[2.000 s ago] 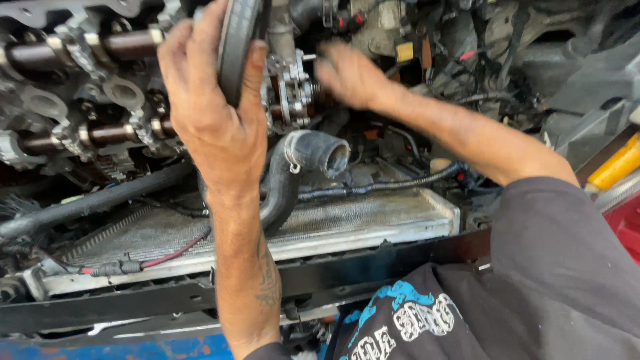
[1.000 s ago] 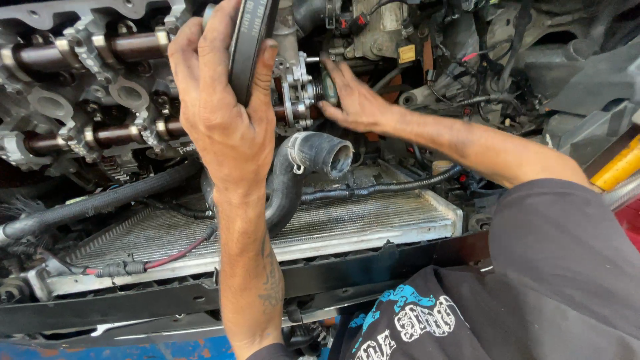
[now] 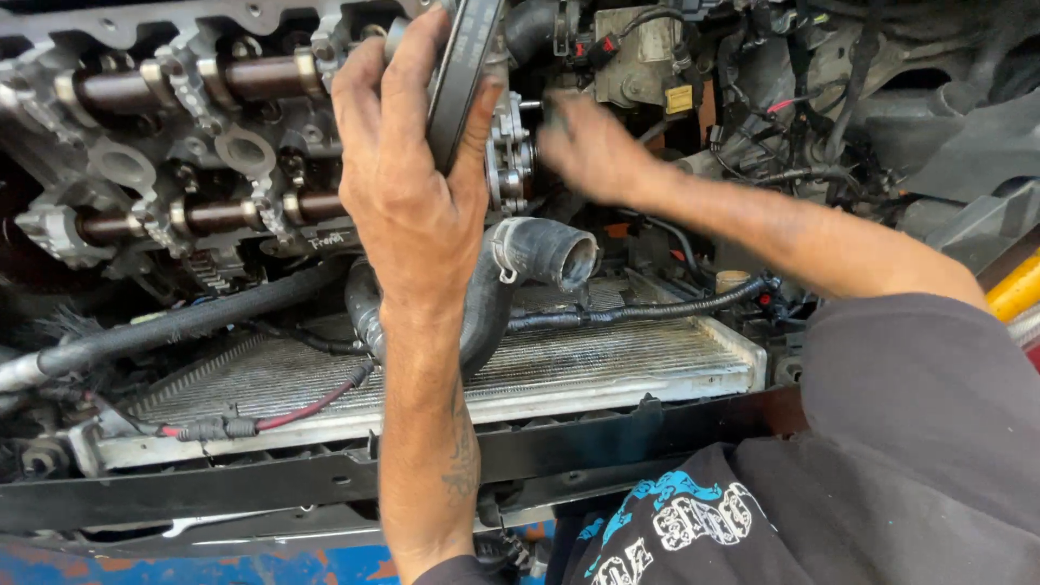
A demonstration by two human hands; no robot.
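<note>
My left hand (image 3: 414, 162), seen from its back, holds a black rubber belt (image 3: 465, 81) between thumb and fingers; the belt bears writing and runs out of view at the top. My right hand (image 3: 597, 154) is blurred, just right of the round metal parts (image 3: 510, 154) at the engine's end; its fingers are partly hidden, and whether they hold anything is unclear. The open cylinder head (image 3: 195, 146), with its camshafts (image 3: 268, 77), lies left of my left hand. Below my hands, a black coolant hose (image 3: 536, 248) with a wire clamp has an open end.
The radiator (image 3: 569, 357) stretches below the hose, behind a black crossbar (image 3: 617, 439). A corrugated wiring conduit (image 3: 634, 313) crosses over it. A braided hose (image 3: 203, 321) lies at the left. Wiring and connectors (image 3: 601, 49) crowd the upper right, near a yellow bar (image 3: 1016, 288).
A second ago my right hand was against the round part at the engine's end; now it is blurred and slightly away from it. My left hand keeps hold of the belt.
</note>
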